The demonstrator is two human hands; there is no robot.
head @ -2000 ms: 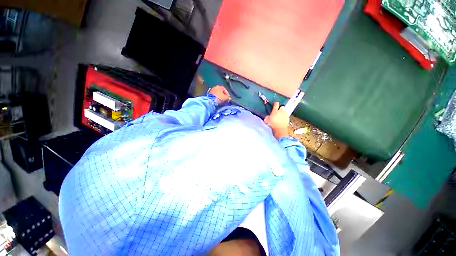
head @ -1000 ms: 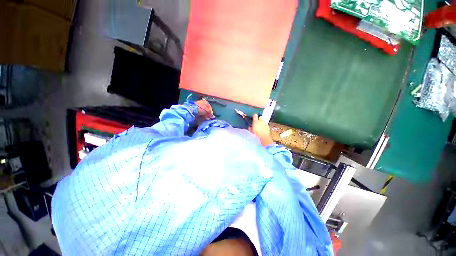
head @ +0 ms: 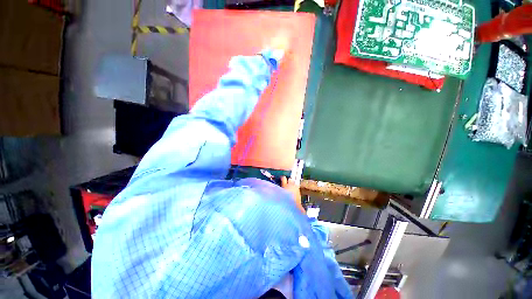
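Note:
My left hand (head: 280, 49) is stretched out over the upper right part of the red-orange foam pad (head: 219, 52). It is overexposed and blurred, so its fingers and any contents cannot be made out. A thin cord runs from near its wrist down across the pad. My right hand (head: 290, 189) is at the near edge of the bench, beside a pale metal strip. The tip of a small tool, likely cutters (head: 267, 174), shows just left of it. Whether the hand touches the tool is unclear, and my body hides the handles.
A green circuit board (head: 388, 35), solder side up, lies on a red tray (head: 345, 41) at the far end of the green belt (head: 379, 128). Clear bags (head: 500, 111) lie at the right. Metal rails (head: 382, 260) and a brown box (head: 341, 190) are near my right side.
My left hand has moved from the pad's near edge far forward over the pad. My right hand stays at the bench edge. The view has shifted, showing more of the board and pad.

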